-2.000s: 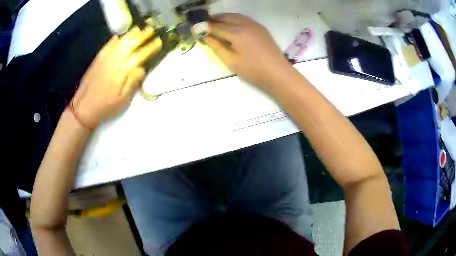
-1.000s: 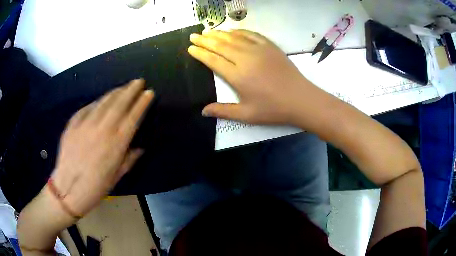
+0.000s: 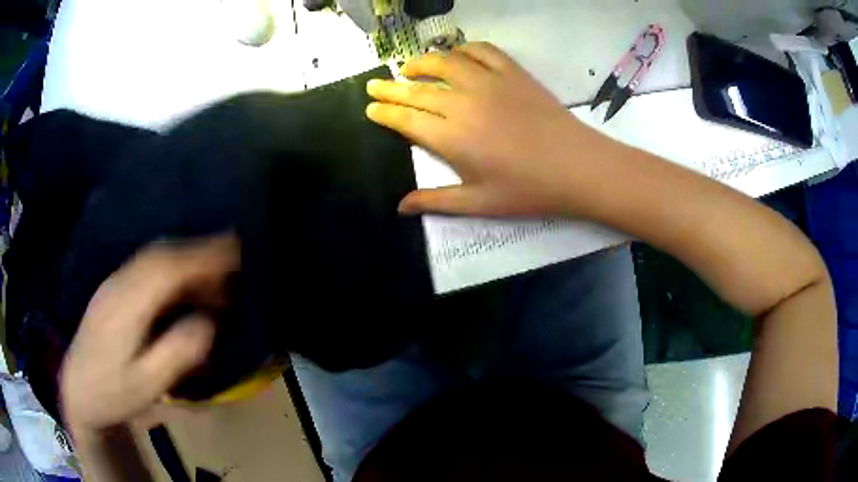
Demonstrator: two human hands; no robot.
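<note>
The dark garment [image 3: 320, 216] spreads over the left of the white table, and its right part lies flat below the needle area. My right hand [image 3: 489, 132] rests on its right edge, fingers apart, just below the presser foot area [image 3: 400, 38]. My left hand [image 3: 141, 329] is blurred at the lower left, fingers curled at the garment's near edge; a bunched fold of cloth is in its grasp. The needle itself cannot be made out.
Pink-handled thread snips [image 3: 632, 71] and a black smartphone [image 3: 753, 89] lie right of my right hand. A printed ruler strip [image 3: 489, 235] runs along the table's front edge. A smooth white rounded part [image 3: 249, 21] is at the top left. Cardboard [image 3: 249, 438] shows below.
The garment has gone from under the machine to spread below the needle area. Since one second ago my left hand has moved down and curled on the cloth, which is now bunched. My right hand stays nearly in place.
</note>
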